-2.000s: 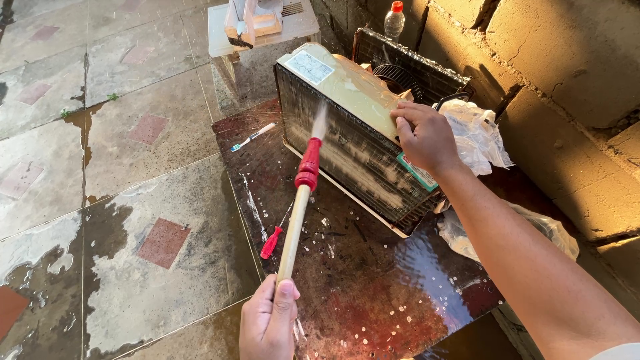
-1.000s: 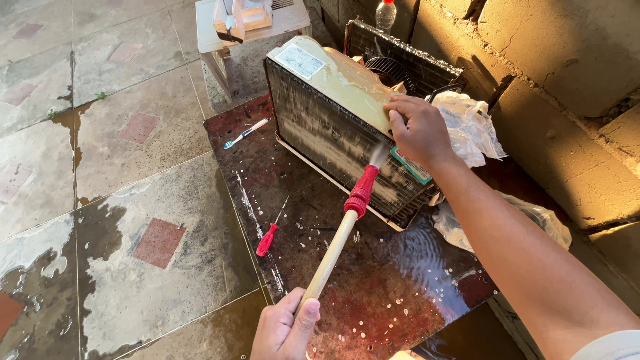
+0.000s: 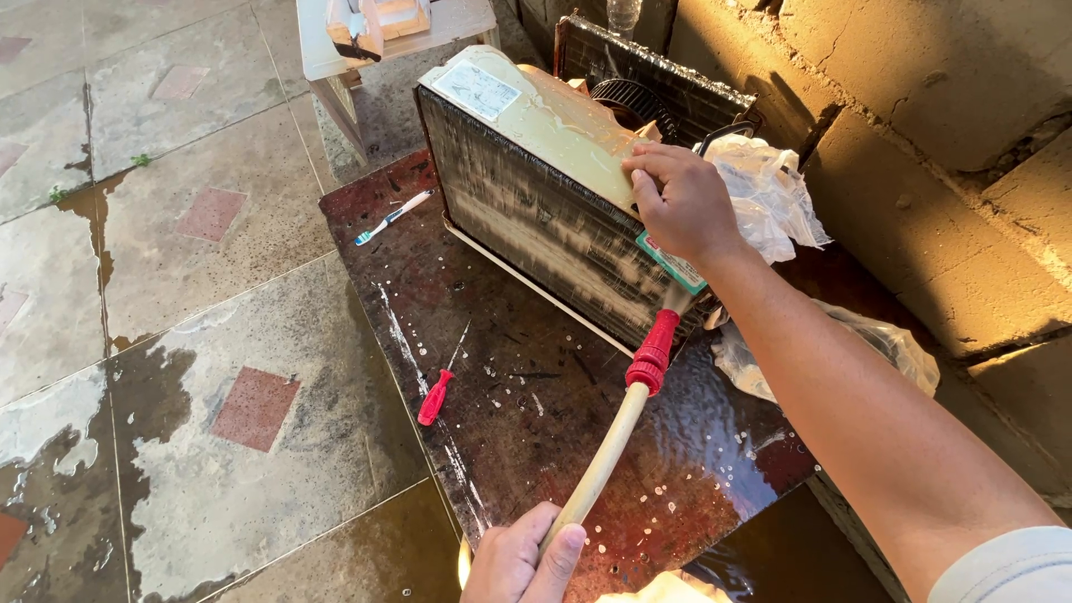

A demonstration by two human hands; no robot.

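Observation:
A window air conditioner unit (image 3: pixel 544 218), its finned coil dirty and its casing wet, stands tilted on a dark red board. My right hand (image 3: pixel 682 197) rests on its top edge, fingers curled over the casing. My left hand (image 3: pixel 528 557) grips a pale hose (image 3: pixel 595 461) at the bottom. The hose's red spray nozzle (image 3: pixel 653 352) points at the coil's lower right corner, and water sprays from it. A blower wheel (image 3: pixel 632 105) shows behind the casing.
On the board (image 3: pixel 502 435) lie a red screwdriver (image 3: pixel 435 395) and a toothbrush (image 3: pixel 394 216). Plastic bags (image 3: pixel 758 193) sit at the right, by a block wall (image 3: pixel 938 193). A small white table (image 3: pixel 318 42) stands behind; the tiled floor (image 3: pixel 218 377) is partly wet.
The nozzle has moved right along the coil from near its middle to the lower right corner. My right hand stays on the unit's top edge.

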